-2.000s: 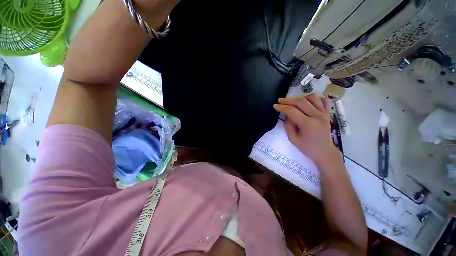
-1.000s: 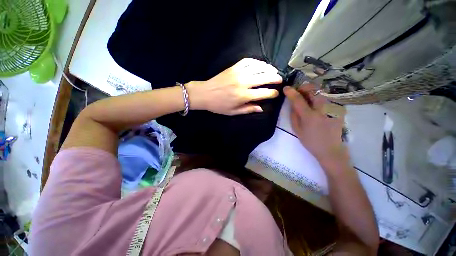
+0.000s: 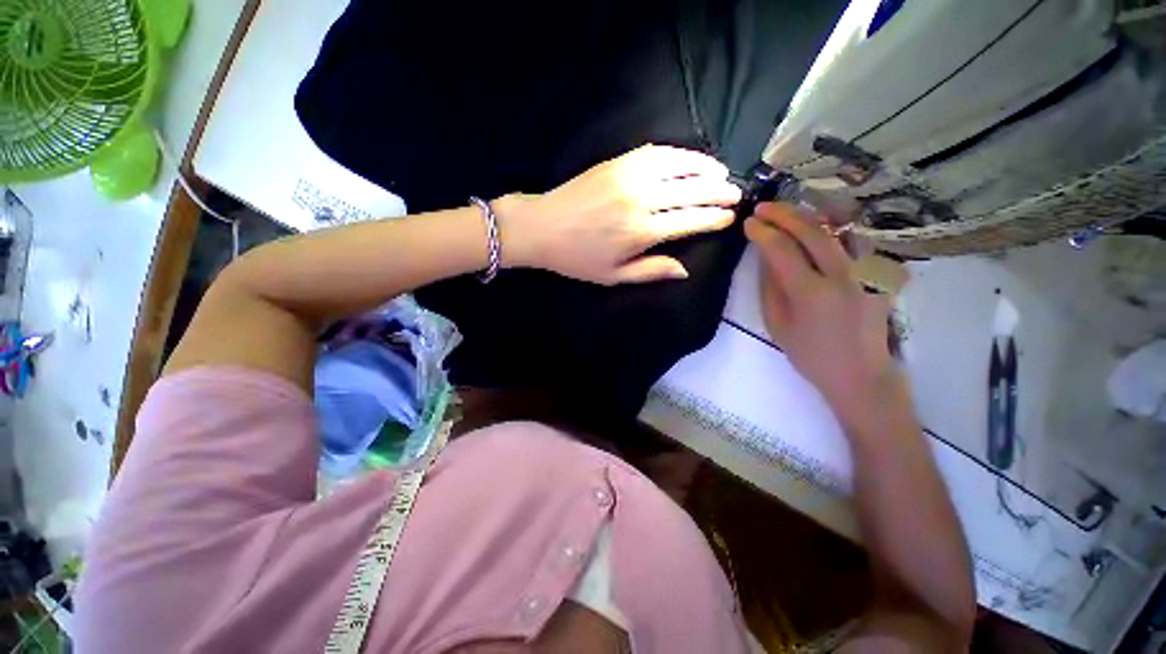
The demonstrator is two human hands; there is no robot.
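Observation:
The black garment (image 3: 512,115) lies over the machine table and hangs down toward the lap. The off-white sewing machine head (image 3: 972,115) stands at the upper right; its needle area (image 3: 775,189) is small and dark, with cloth at it. My left hand (image 3: 633,215) lies flat on the cloth, fingers together and pointing at the needle area. My right hand (image 3: 818,275) is at the garment's right edge just below the needle area, its fingertips on the cloth edge. Whether either hand pinches the cloth is hard to tell.
Dark snips (image 3: 1001,403) with a pale tip lie on the machine bed. A printed ruler scale (image 3: 754,434) runs along the table's front edge. A plastic bag with light blue cloth (image 3: 371,390) is beside the lap. A green fan (image 3: 64,90) and red-blue scissors (image 3: 18,358) are at left.
My left hand came down from the upper left onto the cloth. My right hand moved up to the needle area. The cloth's left part now spreads over the table. In the last second little moved.

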